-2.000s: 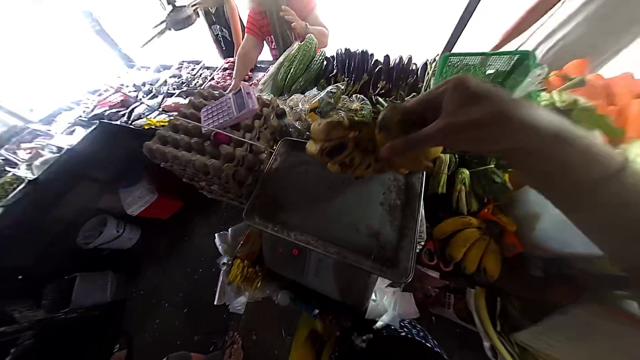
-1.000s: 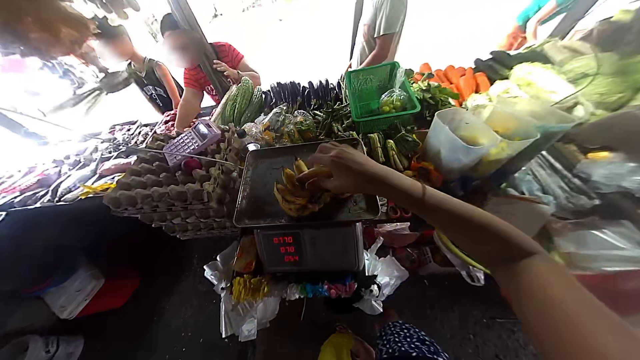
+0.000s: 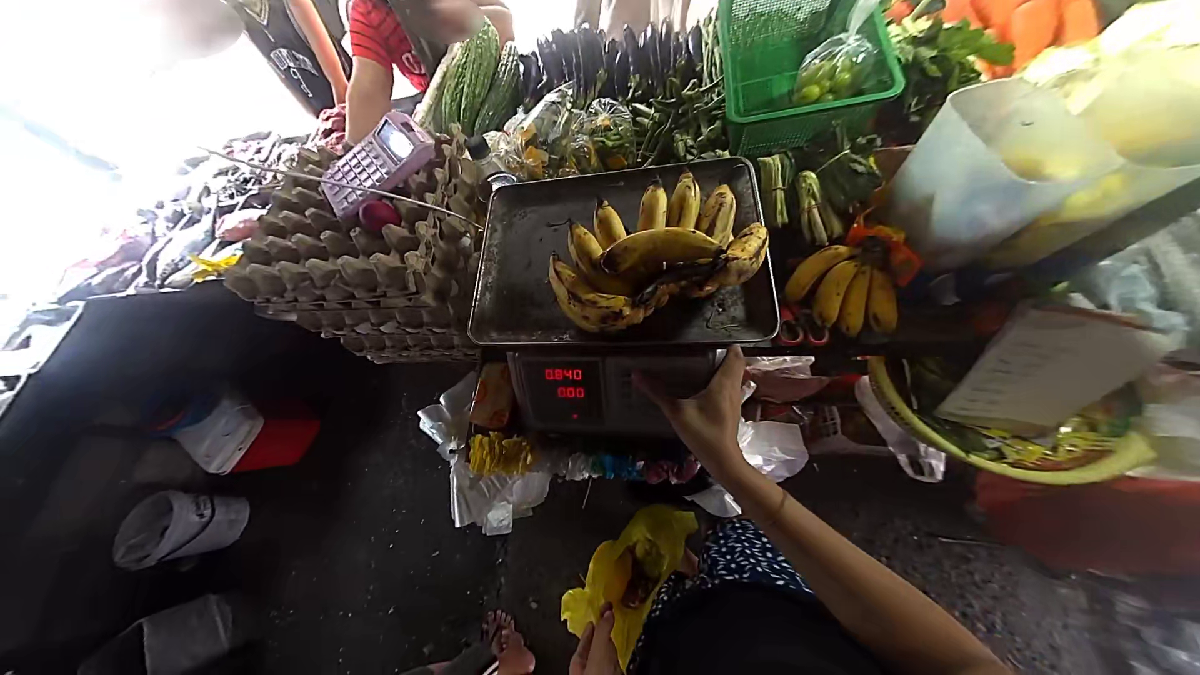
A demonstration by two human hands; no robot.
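A bunch of bananas [image 3: 656, 258] lies on the metal tray [image 3: 516, 319] of a digital scale [image 3: 619, 394], whose red display is lit. My right hand [image 3: 703, 403] is at the scale's front panel, with its fingers over the keypad side and nothing held in it; the fingertips are in shadow. Low in the view, my left hand [image 3: 597, 647] holds a yellow plastic bag [image 3: 623, 581] with something brownish and yellow inside, only partly seen.
Stacked egg trays [image 3: 347, 272] carry a pink calculator [image 3: 375, 164] at the left. Behind stand eggplants [image 3: 609, 61], bitter melons [image 3: 473, 80] and a green basket [image 3: 736, 94]. Smaller bananas [image 3: 848, 286] hang right. A person in red [image 3: 380, 47] is across the stall.
My right hand has let go of the bananas, which now rest on the tray, and has moved down to the scale's front panel. The yellow bag and my left hand show more fully.
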